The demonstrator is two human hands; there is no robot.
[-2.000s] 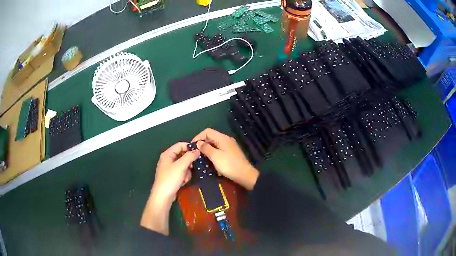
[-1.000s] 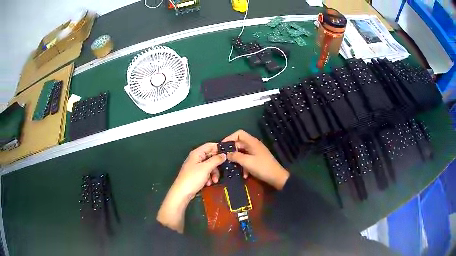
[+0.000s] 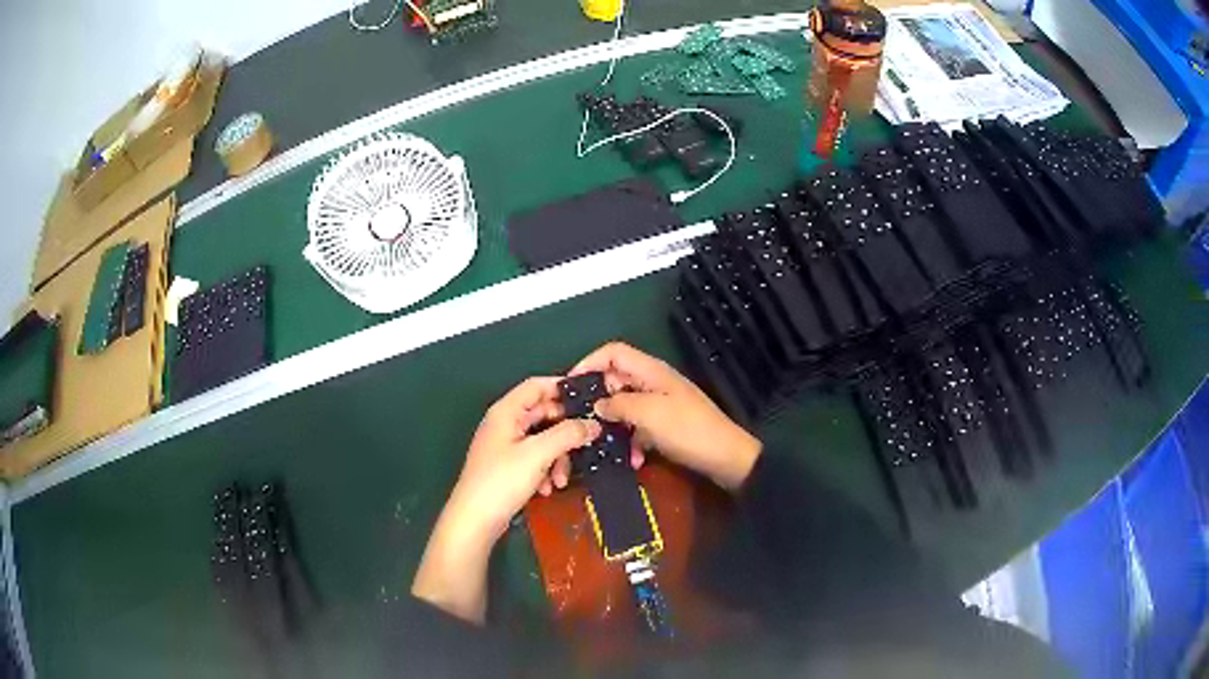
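A black remote control [image 3: 609,464] with small white-marked buttons lies lengthwise in front of me, its lower end over a yellow-edged fixture [image 3: 655,519]. My left hand [image 3: 520,458] holds its upper part from the left, thumb on the buttons. My right hand [image 3: 659,409] holds it from the right, thumb also on the button face. A small blue strip with pale parts [image 3: 646,590] extends below the fixture. A reddish-brown board [image 3: 562,551] lies underneath. The fingertips behind the remote are partly hidden.
Overlapping rows of black remotes [image 3: 849,265] fill the right side; a small group [image 3: 252,537] lies at left. Behind the pale strip [image 3: 398,330] are a white fan [image 3: 390,223], a dark flat box [image 3: 590,223], an orange-brown bottle [image 3: 843,82], newspaper [image 3: 961,66] and cardboard [image 3: 113,279].
The camera view shifted right, then slightly back. Both hands stay on the remote; the thumbs have moved lower over its buttons.
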